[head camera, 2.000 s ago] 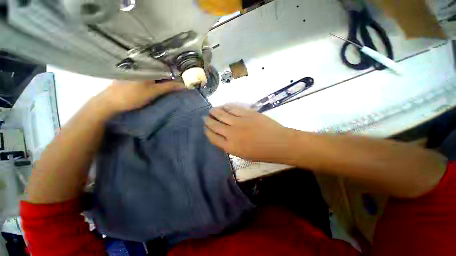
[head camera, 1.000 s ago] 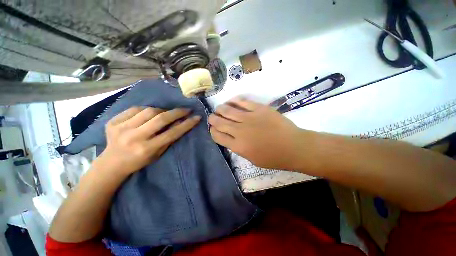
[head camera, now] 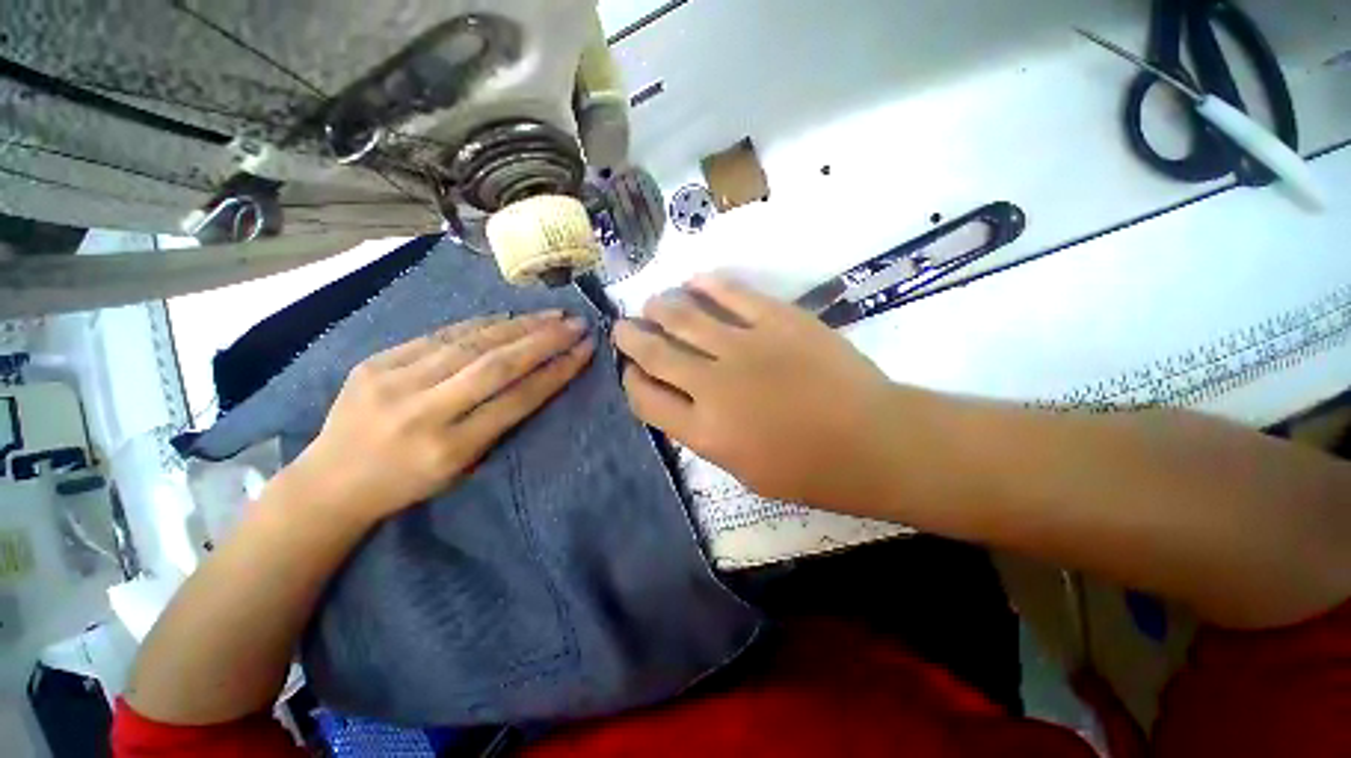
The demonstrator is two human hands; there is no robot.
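Note:
A grey-blue trouser panel lies under the sewing machine head and hangs over the table's front edge to my lap. The cream knob is just above its top edge; the needle is hidden. My left hand lies flat on the cloth, fingertips near the knob. My right hand is at the cloth's right edge, its fingertips on the narrow dark strip there. A near-black piece shows beneath the panel at the left.
Black thread snips lie right of my right hand. Black-handled scissors with a white-handled awl across them lie at the far right. A printed measuring strip runs along the table edge. White cloth is at the left.
My left hand has moved from the panel's upper left onto its middle, and the cloth there now lies flatter. The dark piece at the left has come into view. My right hand stays at the edge.

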